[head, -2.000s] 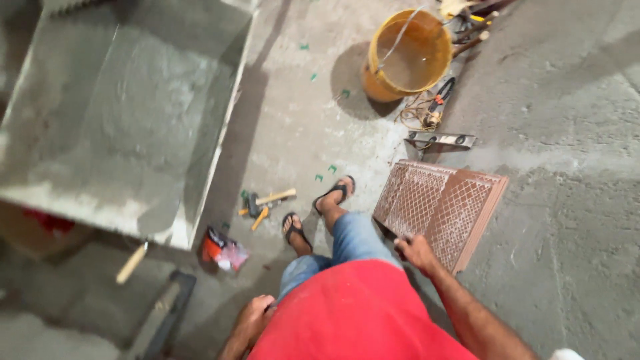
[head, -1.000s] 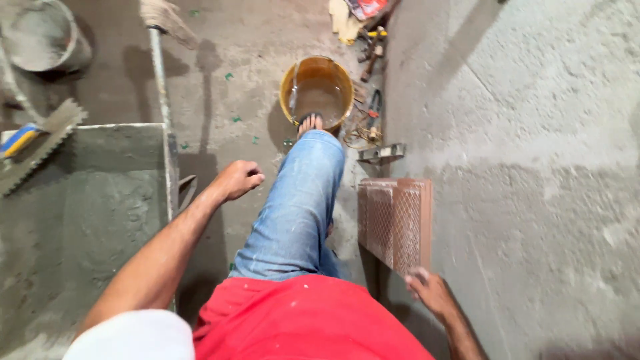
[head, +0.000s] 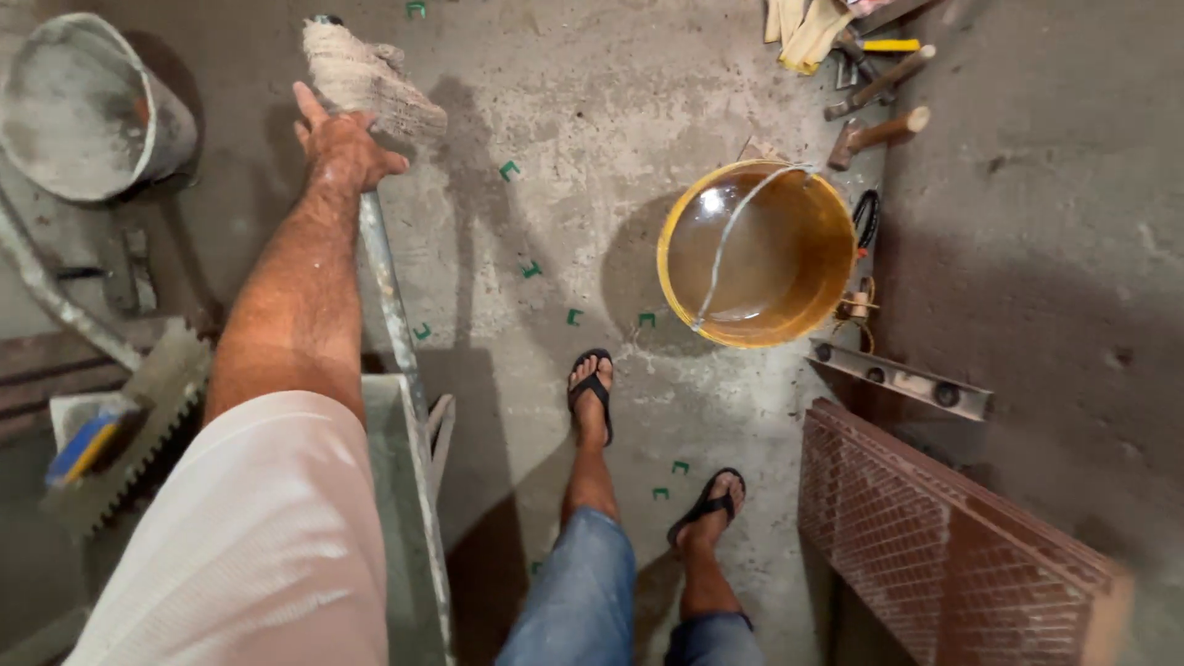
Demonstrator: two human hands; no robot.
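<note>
My left hand [head: 342, 153] reaches out at the upper left with its fingers spread over the lower edge of a beige cloth [head: 365, 79], which hangs on the end of a metal bar [head: 384, 268]. Whether the fingers touch the cloth is hard to tell. My right hand is out of the picture. A yellow bucket of cloudy water [head: 757, 254] stands on the floor right of centre. Below it on the right, several brown tiles [head: 925, 546] with a ridged back lean at the wall.
A notched trowel [head: 139, 435] lies over the mortar trough [head: 402, 518] at the left. Behind it stands a grey bucket [head: 153, 120]. A spirit level [head: 902, 377], hammers [head: 879, 134] and gloves [head: 809, 28] lie along the right wall. Green tile spacers [head: 573, 317] dot the floor.
My left hand has moved forward to the cloth on the bar. My right hand, at the tiles in both earlier frames, has gone out of view. The foot near the yellow bucket now stands farther from it.
</note>
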